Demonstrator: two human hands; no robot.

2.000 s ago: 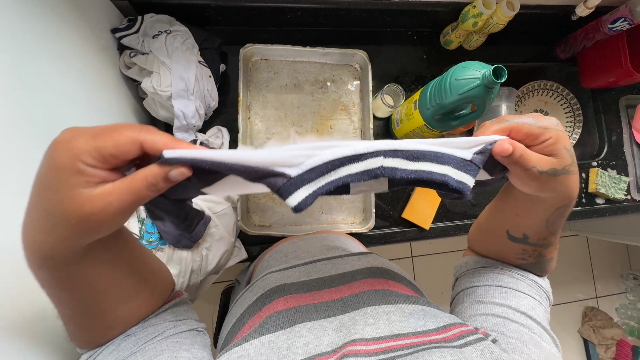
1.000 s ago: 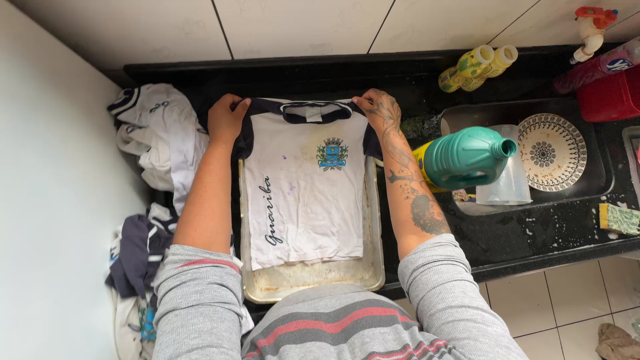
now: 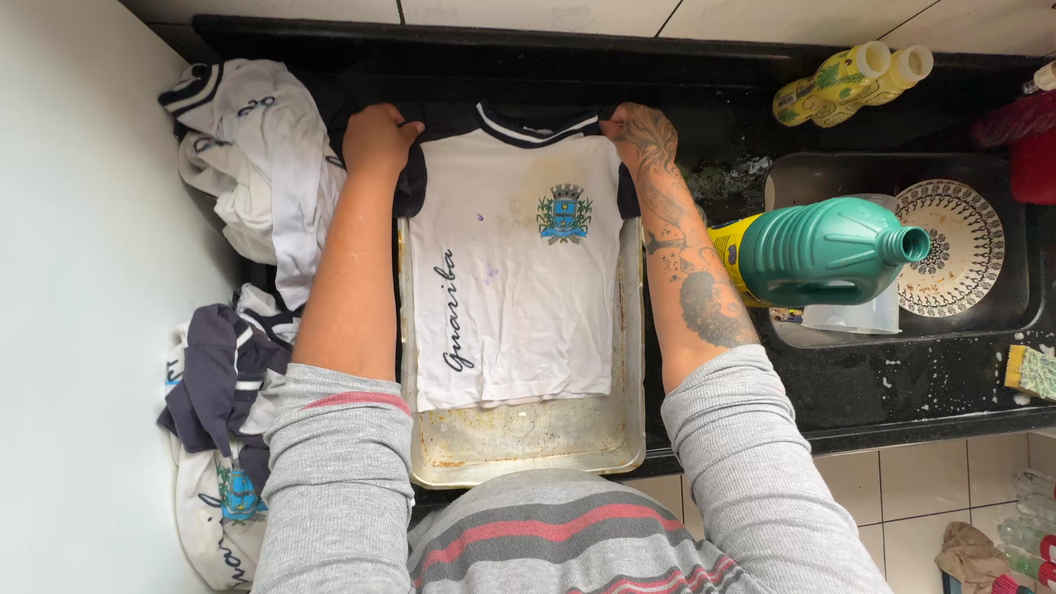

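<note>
A white T-shirt with dark sleeves and a striped collar is spread over a metal baking tray. It bears a crest, printed script, a yellowish patch near the collar and small purple marks. At the shirt's left shoulder, my left hand pinches the dark cloth. My right hand grips the other shoulder beside the collar. The shirt's lower hem lies inside the tray, whose near end shows. Right of my right forearm stands a green plastic bottle with a yellow label and no cap.
White and dark shirts are heaped at the left, with more crumpled shirts nearer me. A sink at the right holds a patterned plate and a clear plastic container. Yellow bottles and a sponge are on the black counter.
Two seconds ago my hands held the shirt bunched up in front of me; now it lies spread over the tray. Since one second ago, my hands remain at its shoulders.
</note>
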